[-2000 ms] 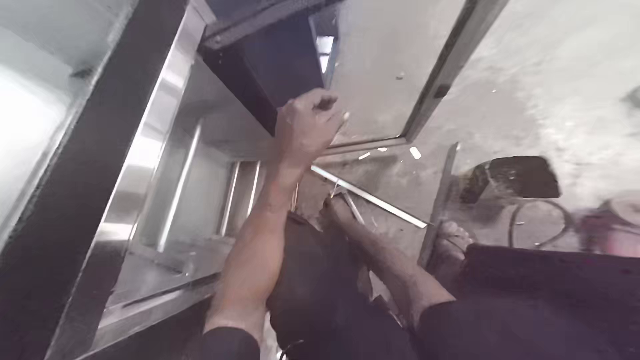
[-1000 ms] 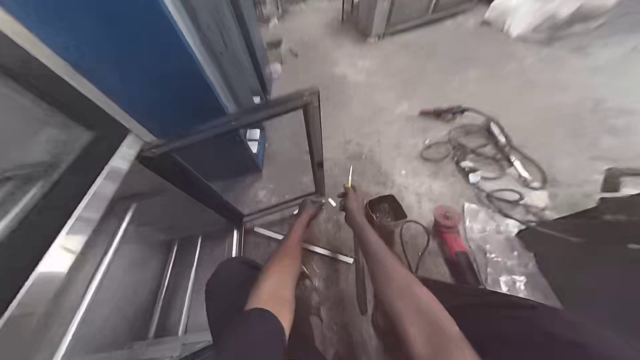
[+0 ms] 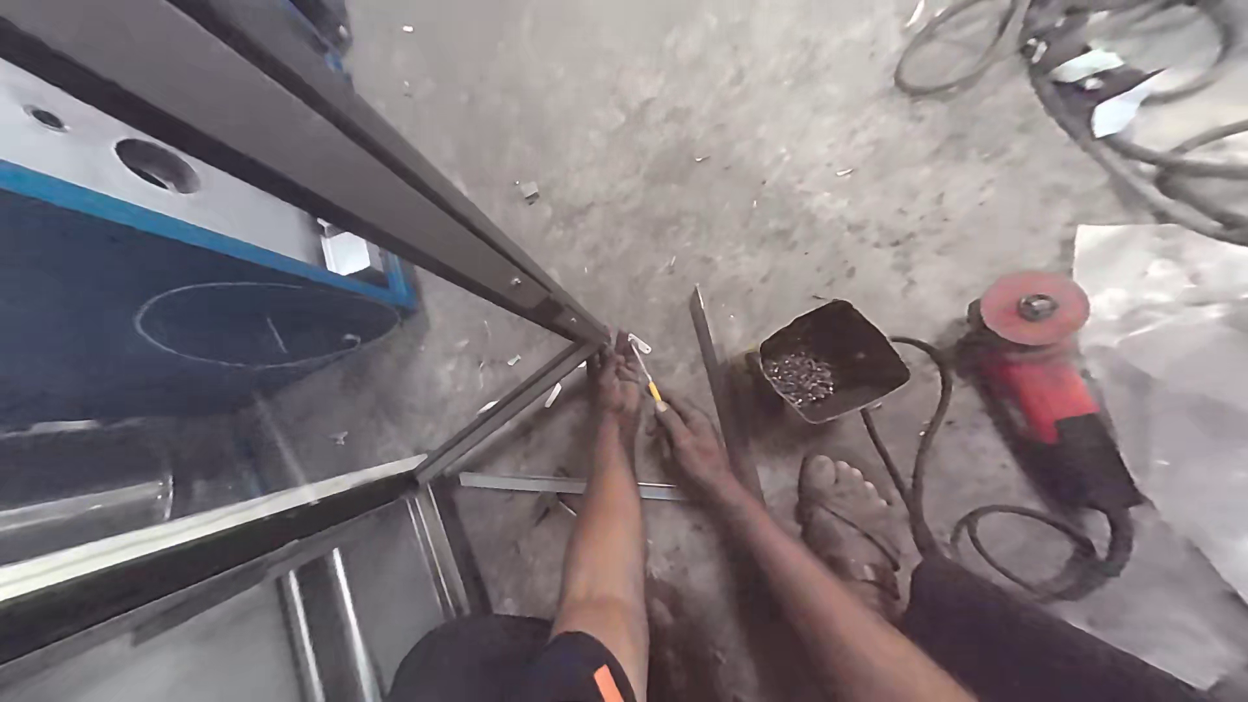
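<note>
My left hand (image 3: 616,385) is at the lower corner of a grey metal door frame (image 3: 507,283), its fingers against the corner; whether they pinch something is too small to tell. Close beside it on the right, my right hand (image 3: 692,444) grips a screwdriver (image 3: 655,392) with a yellow part near its shaft. The shaft points up and left toward a small white metal piece (image 3: 640,343) by the frame corner. To the right of my hands sits a dark open container (image 3: 838,361) with many small screws or rivets inside.
An angle grinder (image 3: 1043,380) with a red disc lies at the right, near its cable and a plastic sheet (image 3: 1170,341). A metal bar (image 3: 717,380) and a flat strip (image 3: 526,484) lie on the floor. My sandalled foot (image 3: 848,517) is below the container. A blue cabinet (image 3: 195,302) stands left.
My right hand, low beside a foot two seconds ago, has come up beside my left hand and holds the screwdriver. My left hand has moved down to the frame corner. The view has shifted strongly.
</note>
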